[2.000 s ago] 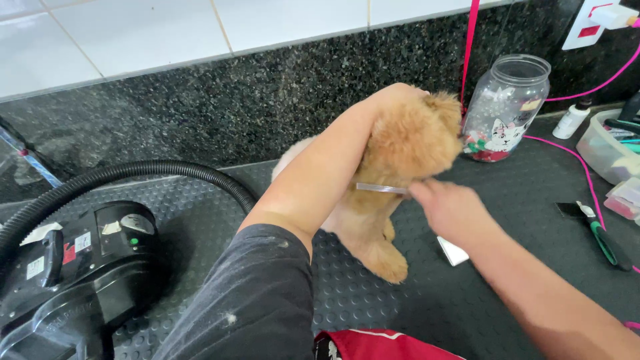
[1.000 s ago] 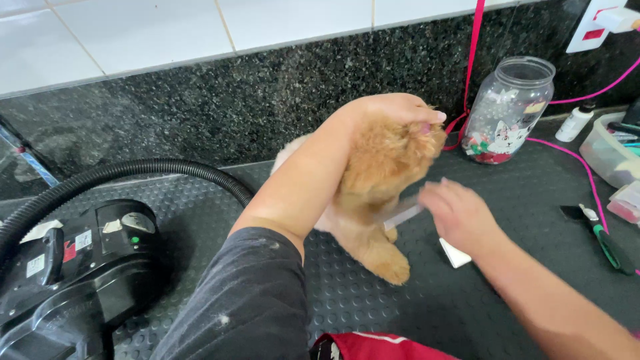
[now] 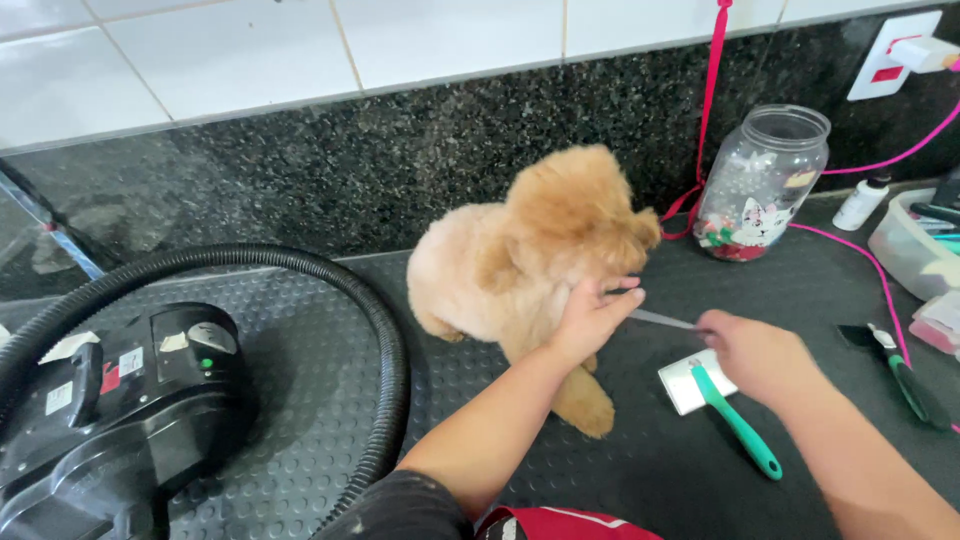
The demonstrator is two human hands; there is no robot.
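Observation:
A small apricot dog sits on a black studded rubber mat, its body clipped short and its head fluffy. My left hand is under its chin, with the fingers at the muzzle and chest; how firmly they hold is hidden by fur. In my right hand is a thin metal comb, pointing left, its tip close to my left fingers below the muzzle. A slicker brush with a green handle lies on the mat just below my right hand.
A black dryer with a ribbed hose stands at left. Granite backs the mat. Toward the right are a clear plastic jar, a red lead, a white bottle, a green-handled grooming tool, a tub and a pink cable.
My left hand has come down from the top of the dog's head to beneath its chin. The comb has moved away from the dog's neck with my right hand. The brush's green handle now shows.

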